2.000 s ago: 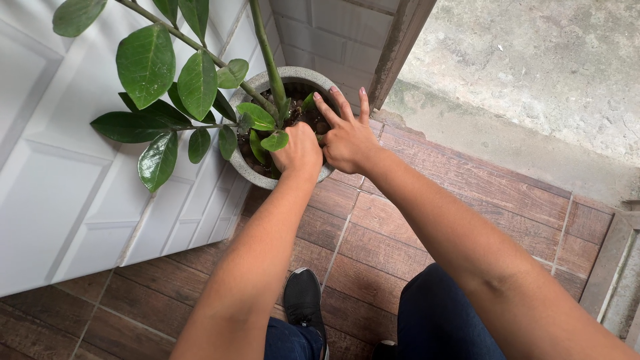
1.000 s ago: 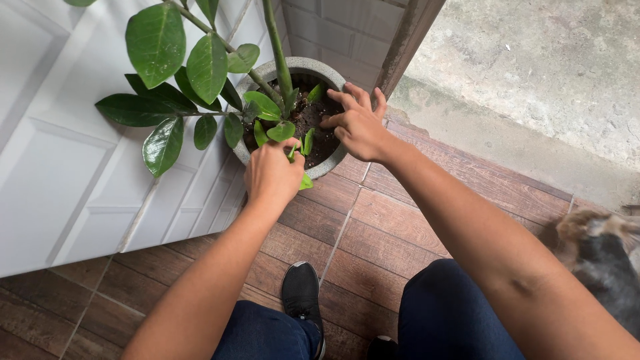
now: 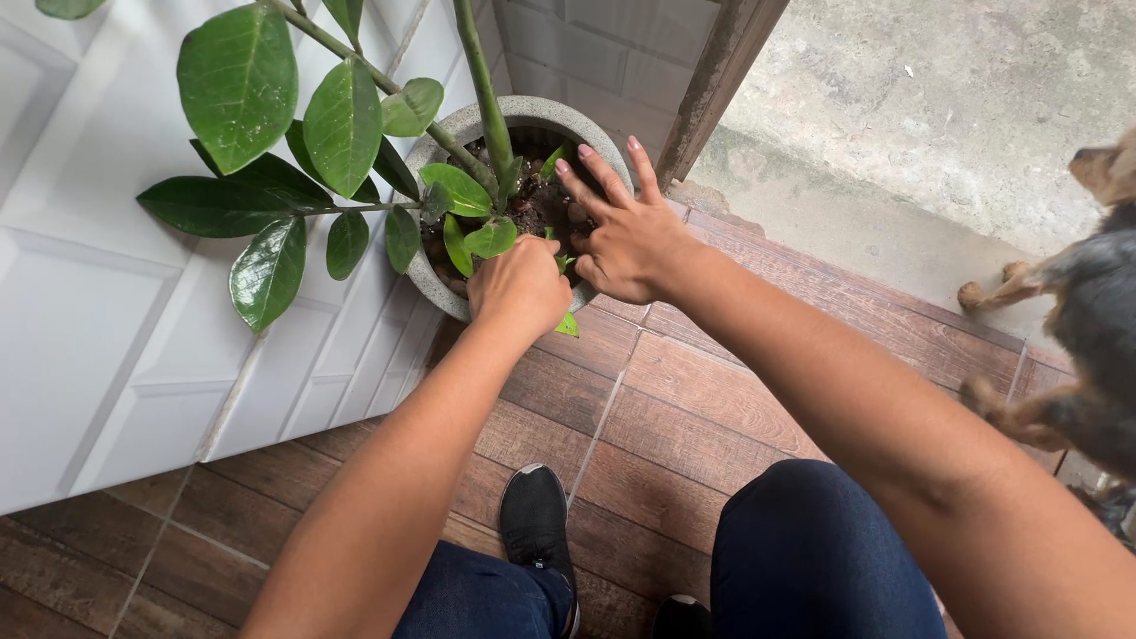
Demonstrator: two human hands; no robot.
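Note:
A potted ZZ plant with thick green stems [image 3: 486, 98] and glossy leaves stands in a round grey stone-like pot [image 3: 532, 108]. Dark soil with pebbles [image 3: 541, 200] shows around the stems. My left hand [image 3: 522, 282] is curled over the near side of the pot, its fingers closed around a small leafy cutting [image 3: 566, 325] whose leaves poke out beside the hand and past the rim. The fingertips of that hand are hidden. On the right side of the pot, my right hand [image 3: 628, 235] is spread over the soil, with the thumb and lower fingers down by the cutting.
White tiled wall [image 3: 89, 293] rises at the left and behind the pot. A door frame edge [image 3: 719, 84] stands right of the pot, beside a concrete step [image 3: 887, 115]. A small dog [image 3: 1100, 311] is at the right edge. Wood-look floor tiles [image 3: 701, 417] lie below, under my shoes [image 3: 534, 519].
My left hand has moved right and in over the pot's near side with the cutting. The dog, partly in view at the right a second ago, now shows more of its body on the threshold.

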